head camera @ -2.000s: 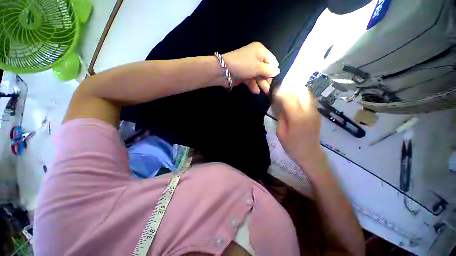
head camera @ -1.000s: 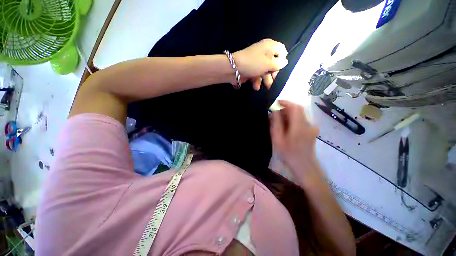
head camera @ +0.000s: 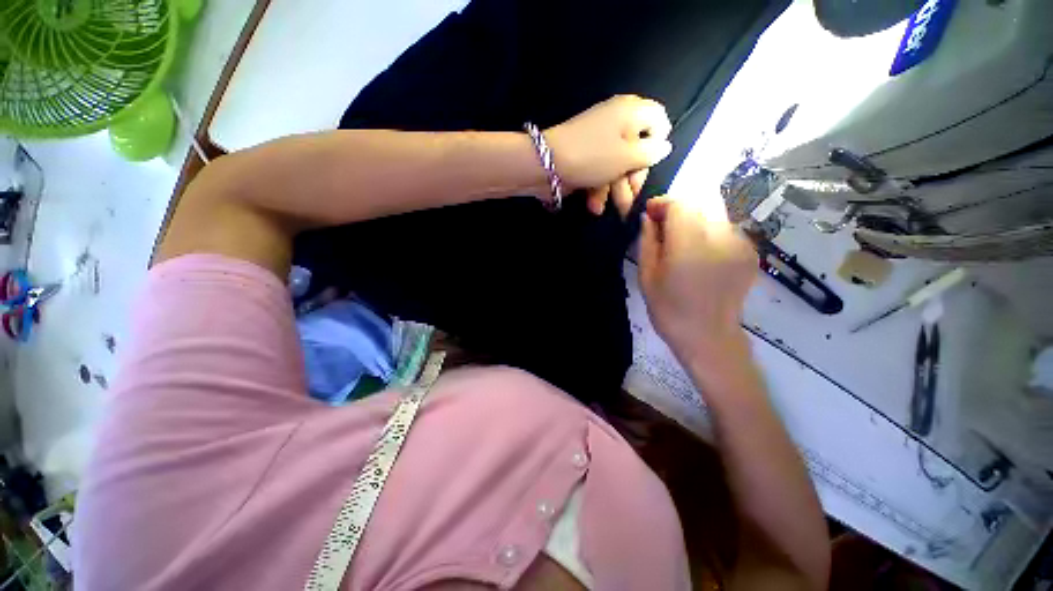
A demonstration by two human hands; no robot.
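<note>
The black garment (head camera: 497, 266) lies across my lap and up onto the machine table. My left hand (head camera: 612, 144) is closed at the garment's right edge, with the cloth pinched in its fingers. My right hand (head camera: 696, 271) is just below and right of it, fingers curled at the same edge; whether it holds thread, cloth or nothing cannot be told. The brightly lit needle area (head camera: 756, 191) of the sewing machine (head camera: 924, 127) is right of my hands.
Black snips (head camera: 800, 277), a pale-handled pointed tool (head camera: 912, 300) and second narrow dark snips (head camera: 925, 375) lie on the machine bed. A green fan (head camera: 81, 69) and blue-red scissors (head camera: 21, 303) are on the left table. A tape measure (head camera: 375, 485) hangs over my chest.
My right hand moved down from the left hand and then came back up near it at the cloth edge. My left hand shifted slightly right and stayed on the garment.
</note>
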